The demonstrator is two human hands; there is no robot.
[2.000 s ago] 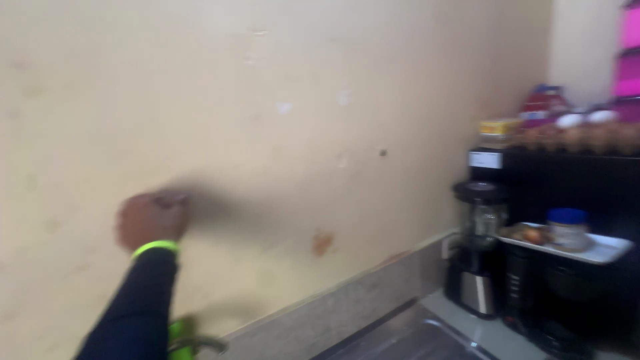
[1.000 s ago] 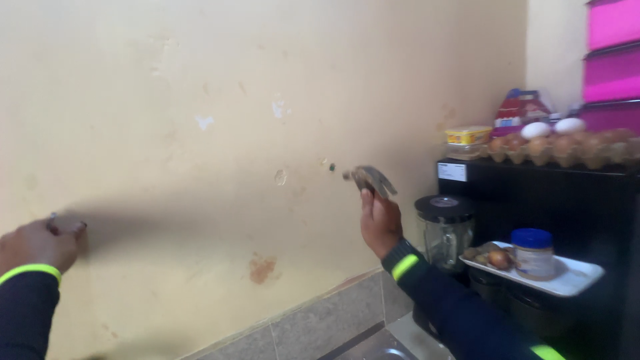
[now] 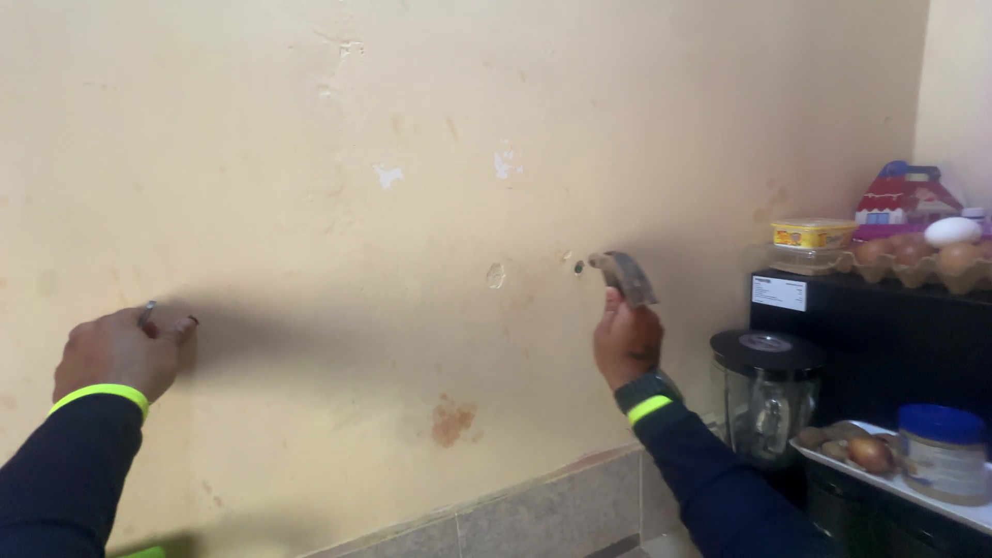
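Note:
My left hand is against the painted wall at the left, its fingers closed around a small metal piece, too small to identify. On the right, my right hand grips a claw hammer just below its head. The hammer's face is close to a small dark hole or plug in the wall; whether it touches the wall I cannot tell. A round chipped patch lies left of that hole. The hammer's handle is mostly hidden behind my hand.
At the right, a blender stands beside a black appliance, with eggs in a carton and a yellow tub above. A white tray holds an onion and a blue-lidded jar. Grey tiles edge the wall's foot.
My right hand with the hammer has come into view since the oldest frame. Over the last second both hands have stayed at about the same places by the wall.

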